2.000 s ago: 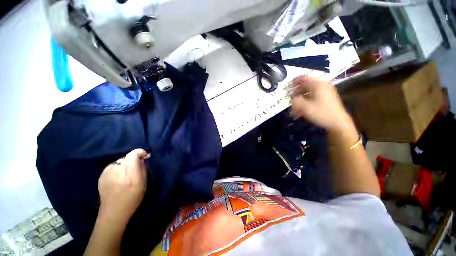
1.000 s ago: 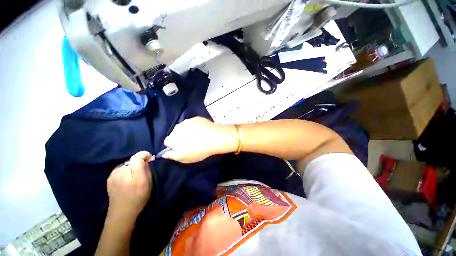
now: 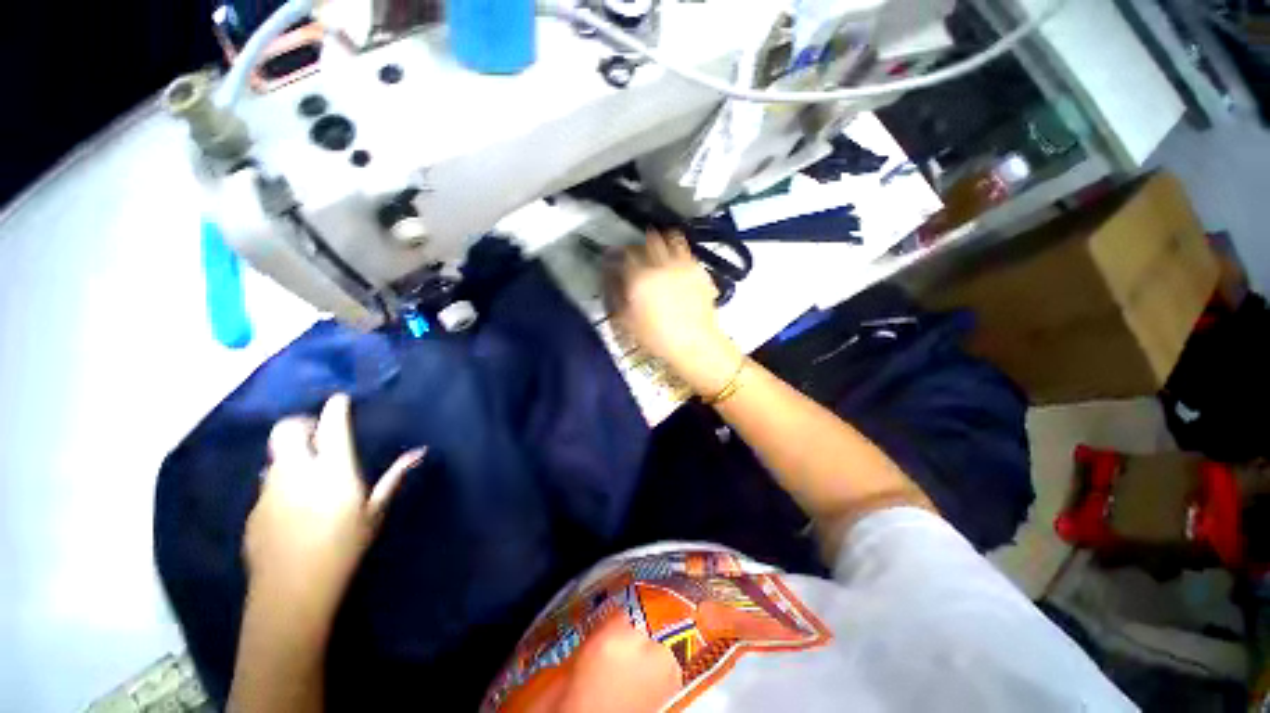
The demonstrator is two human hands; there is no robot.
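Note:
A navy garment piece [image 3: 488, 432] lies over the white table, its far edge under the head of the white sewing machine [image 3: 557, 119], by the presser foot area [image 3: 404, 314]. My left hand [image 3: 314, 488] lies on the cloth at the left, fingers spread, holding nothing visible. My right hand [image 3: 669, 307] is blurred, at the machine bed beside the black-handled shears [image 3: 724, 258]; whether it holds anything cannot be told.
A blue strip [image 3: 226, 286] lies left of the machine head. Dark fabric strips [image 3: 808, 223] lie beyond the shears. A navy garment bundle [image 3: 905, 404] hangs at the table's front edge. A cardboard box [image 3: 1086, 300] and a red-and-brown package [image 3: 1156, 504] are at the right.
My right hand has moved from the cloth beside my left hand to the machine bed by the shears. My left hand has opened and moved slightly left. The view has shifted, showing more machine top.

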